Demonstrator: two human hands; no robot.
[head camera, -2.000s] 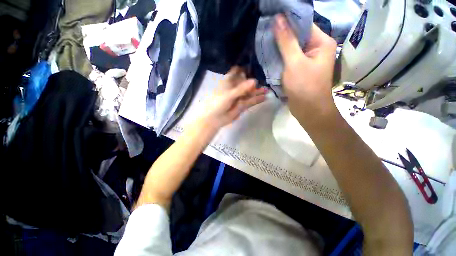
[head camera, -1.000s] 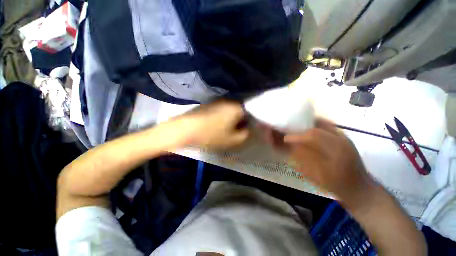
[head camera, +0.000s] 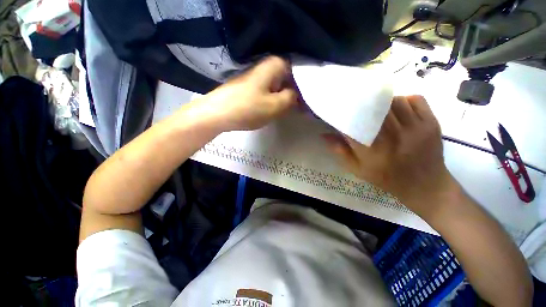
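Note:
A palm-sized white piece is stretched between my hands above the table's front part. My left hand is closed at its left edge, where a dark edge shows; the fingertips are partly hidden. My right hand holds the piece's lower right side between thumb and fingers. The dark garment with pale grey-blue parts lies behind my hands, left of the needle area.
The sewing machine head is at the upper right. Red-handled thread snips lie at right. A ruler strip runs along the table's front edge. A blue basket is below. Black cloth hangs at left.
The garment has come down and spread across the table behind my hands. My right hand has left its grey-blue part and taken the white piece. My left hand has closed on the piece's left edge.

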